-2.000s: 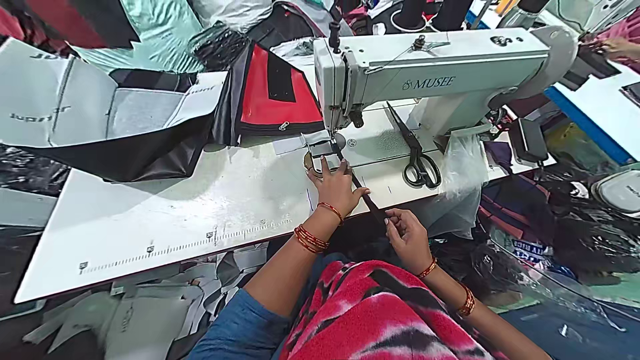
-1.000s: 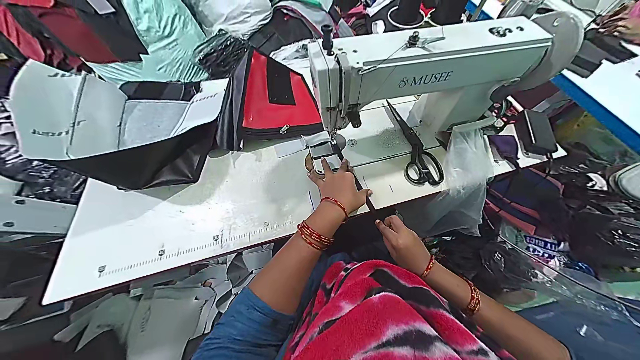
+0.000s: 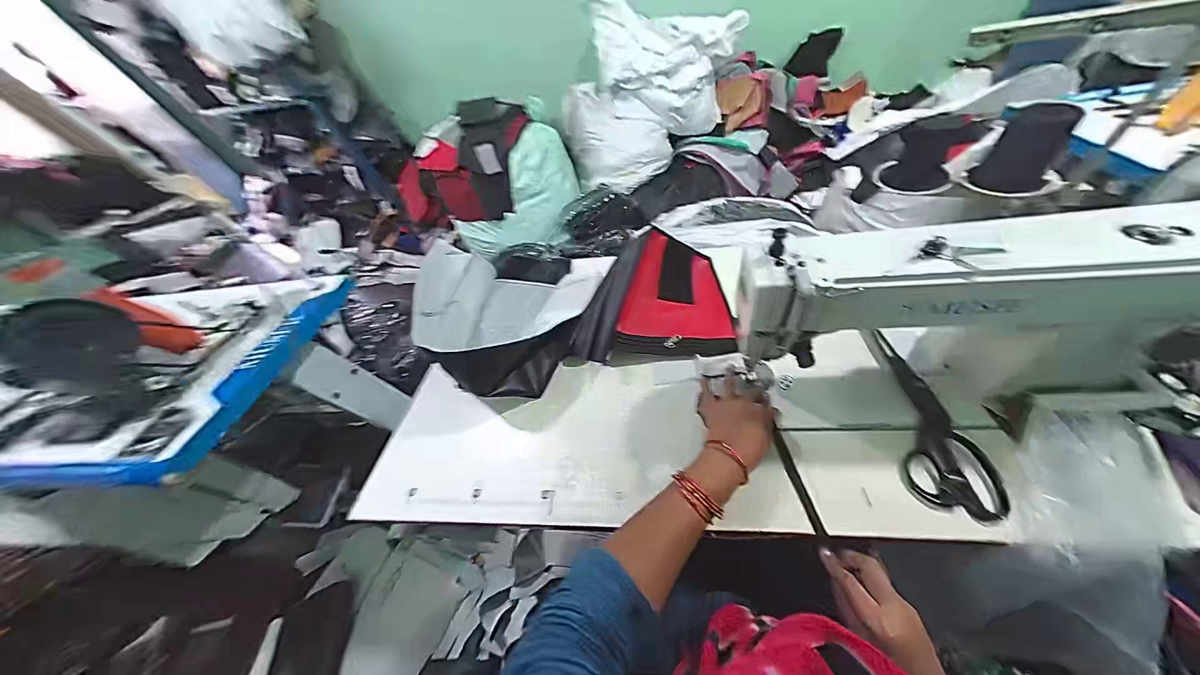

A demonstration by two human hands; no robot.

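My left hand (image 3: 738,422) lies on the white table of a sewing machine (image 3: 966,272), its fingertips close to the presser foot, partly over a small light piece (image 3: 720,366). From beside that hand a narrow black strip (image 3: 799,483) runs down past the table's front edge. My right hand (image 3: 872,595) pinches its lower end below the edge. Black-handled scissors (image 3: 937,431) rest on the machine bed to the right. Behind the left hand, a red and black fabric piece with a zipper (image 3: 677,295) stands beside a grey and black sheet piece (image 3: 502,323).
A blue-edged table (image 3: 253,370) holding dark material stands at the left. Fabric offcuts (image 3: 487,600) lie below the front edge. White sacks (image 3: 637,103) and fabric piles are against the green wall. Clear plastic (image 3: 1087,469) hangs at the table's right.
The view has swung left and up, bringing in the wall and the left table. Both hands keep much the same places at the machine and on the strip.
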